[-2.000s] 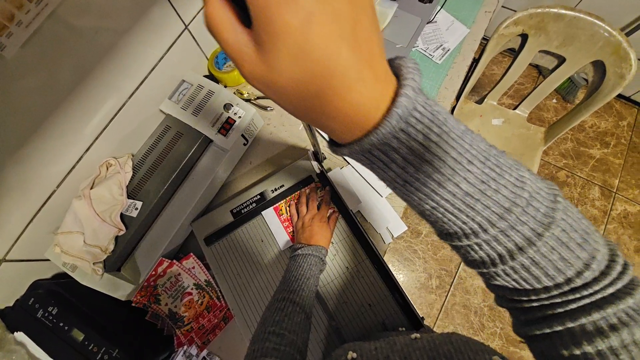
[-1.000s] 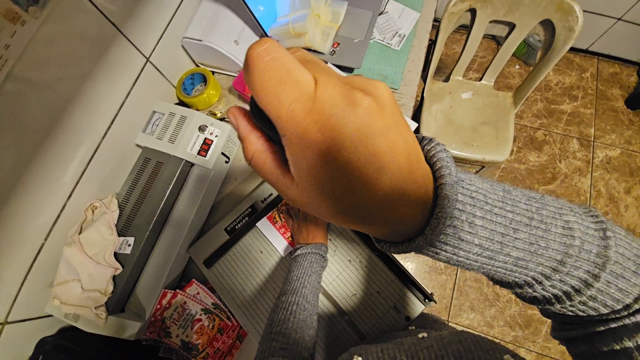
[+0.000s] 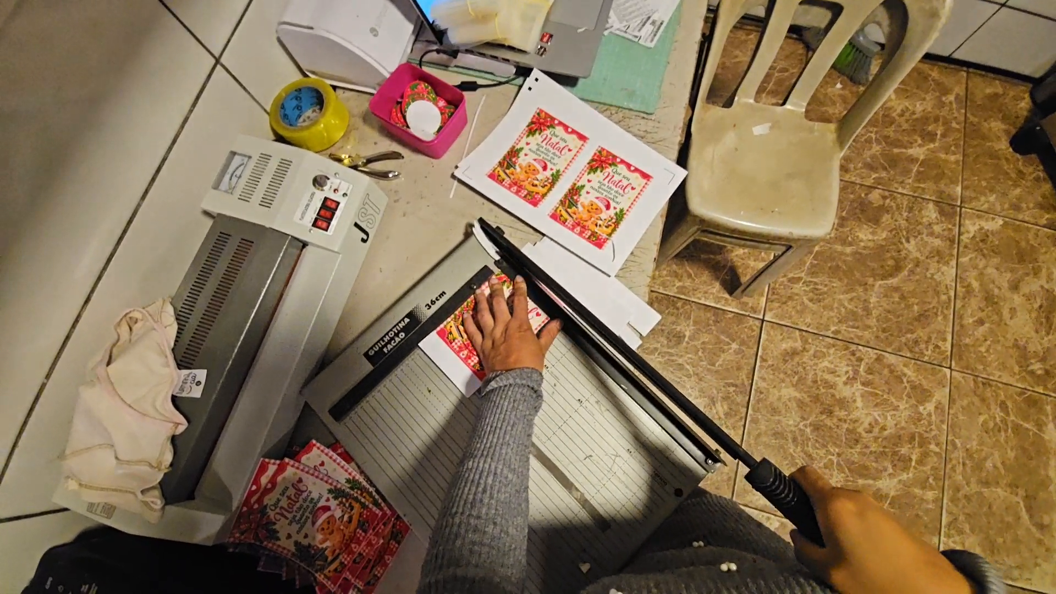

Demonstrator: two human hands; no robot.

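My left hand [image 3: 511,334] lies with spread fingers on a printed Christmas card sheet [image 3: 454,342], pressing it on the bed of a guillotine paper cutter [image 3: 412,421] beside the blade. At the lower right my right hand [image 3: 841,528] grips the black handle [image 3: 784,495] of the blade arm [image 3: 627,351], which is lowered along the cutter's edge. White paper offcuts [image 3: 594,285] lie beyond the blade. A sheet with two printed cards [image 3: 569,173] rests behind the cutter. A pile of cut cards [image 3: 318,516] lies at the lower left.
Left of the cutter stands a laminator [image 3: 239,322] with a cloth [image 3: 124,412] over it. Behind are yellow tape [image 3: 309,114], pliers [image 3: 371,163], a pink box [image 3: 418,111] with round cutouts, and a laptop [image 3: 569,37]. A plastic chair [image 3: 763,165] stands right of the table.
My right hand has come down from high in front of the view to the lower right, and the blade arm is now lowered. My left hand stays on the sheet.
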